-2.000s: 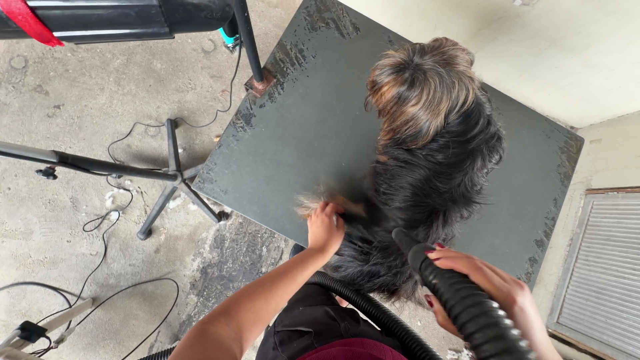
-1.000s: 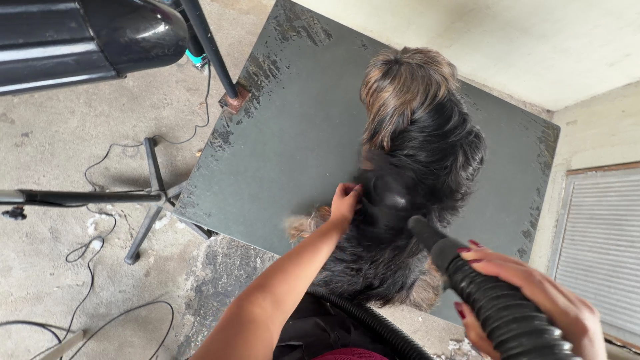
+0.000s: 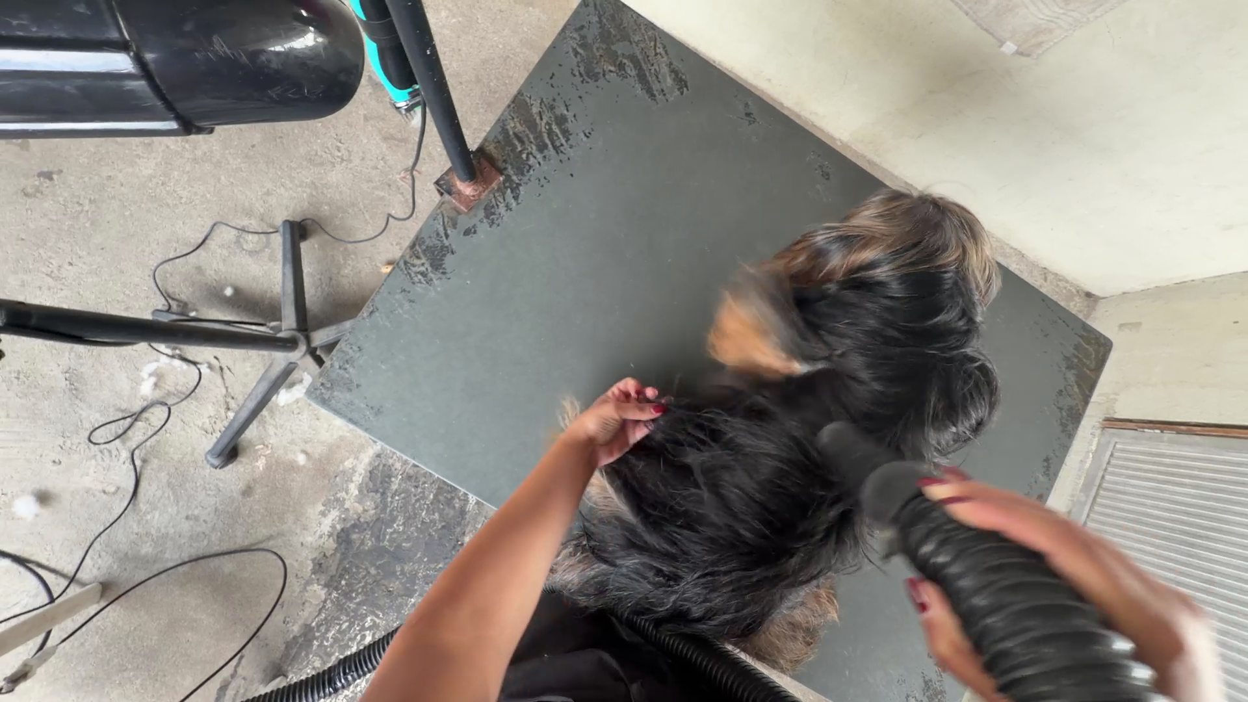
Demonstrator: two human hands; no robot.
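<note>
A long-haired black and tan dog (image 3: 741, 487) stands on a dark grooming table (image 3: 604, 234), its head toward the wall side. My left hand (image 3: 621, 419) has its fingers closed on the black coat at the dog's left flank. In my right hand (image 3: 1053, 575) is the black corrugated hose of a pet dryer (image 3: 1004, 595), gripped just behind its nozzle (image 3: 858, 463). The nozzle points at the dog's back, close over the hair. Blurred tan fur shows near the dog's head. The dog's feet are mostly hidden.
A black post (image 3: 434, 93) rises from the table's left edge, beside teal clippers (image 3: 385, 58). A black machine housing (image 3: 195, 63) fills the upper left. A wheeled stand base (image 3: 297, 341) and loose cables (image 3: 136, 444) lie left. A wall (image 3: 916, 107) borders the table.
The dog's head and front have shifted toward the right and bent round. My left hand remains at its coat, and the nozzle stays over its back.
</note>
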